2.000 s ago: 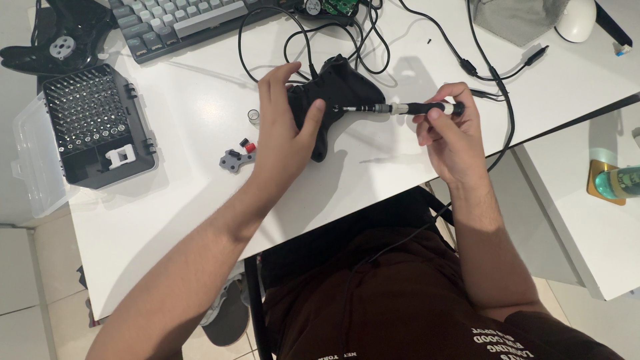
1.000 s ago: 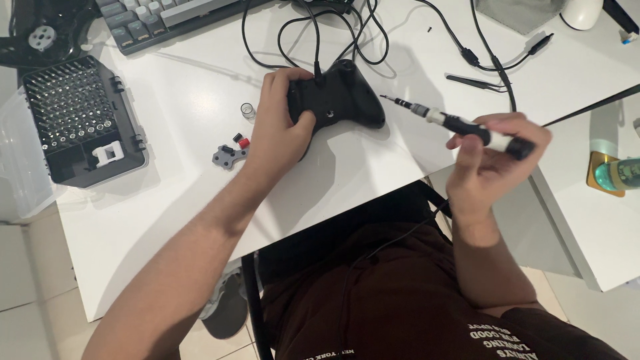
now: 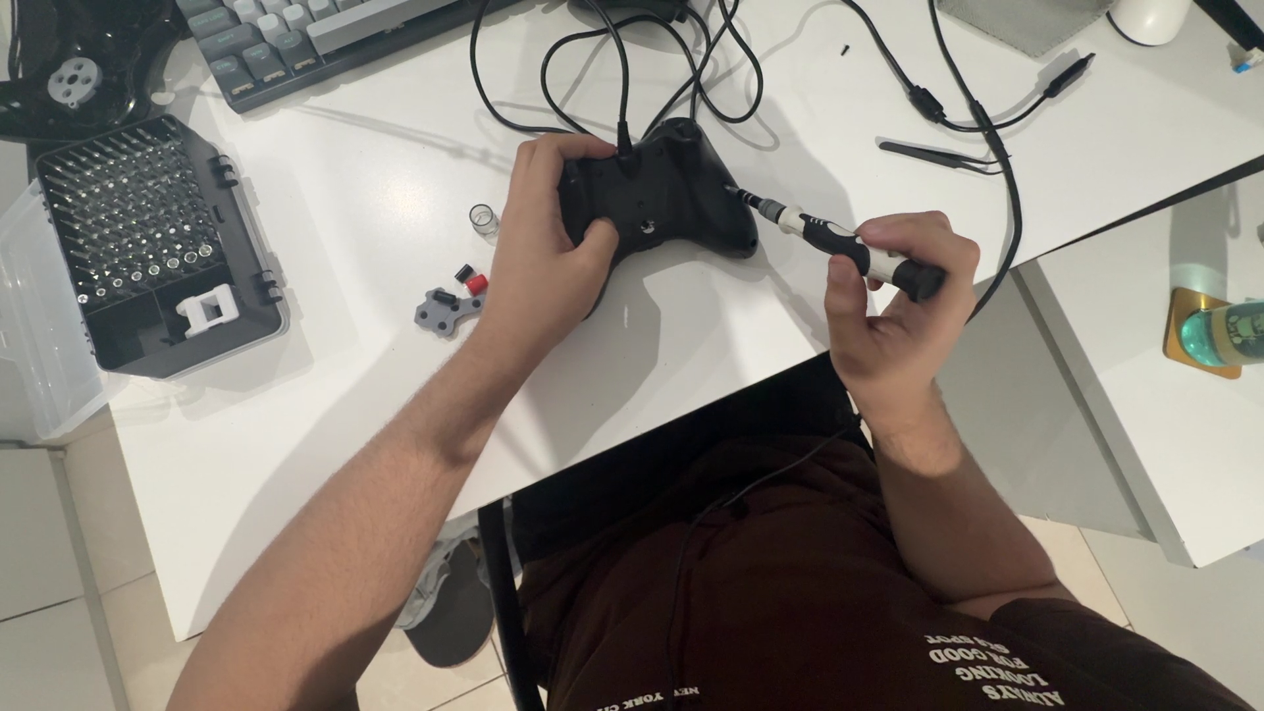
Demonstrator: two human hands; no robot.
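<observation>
A black wired game controller lies back side up on the white desk, its cable running up from its top edge. My left hand grips its left part, thumb on the back shell. In my right hand is a black and white precision screwdriver, its tip at the controller's right grip, where a screw hole seems to be. Left of my left hand are a grey rubber button pad, small red and black pieces, and a clear ring-shaped piece.
An open bit case with rows of screwdriver bits stands at the left, below a glossy black shell. A keyboard lies at the top. Black tweezers and cables lie at the right. A bottle stands on the neighbouring surface.
The screwdriver, at the controller's middle two seconds ago, was lifted away to the right one second ago. Now its tip is at the right grip. My left hand has kept hold of the controller.
</observation>
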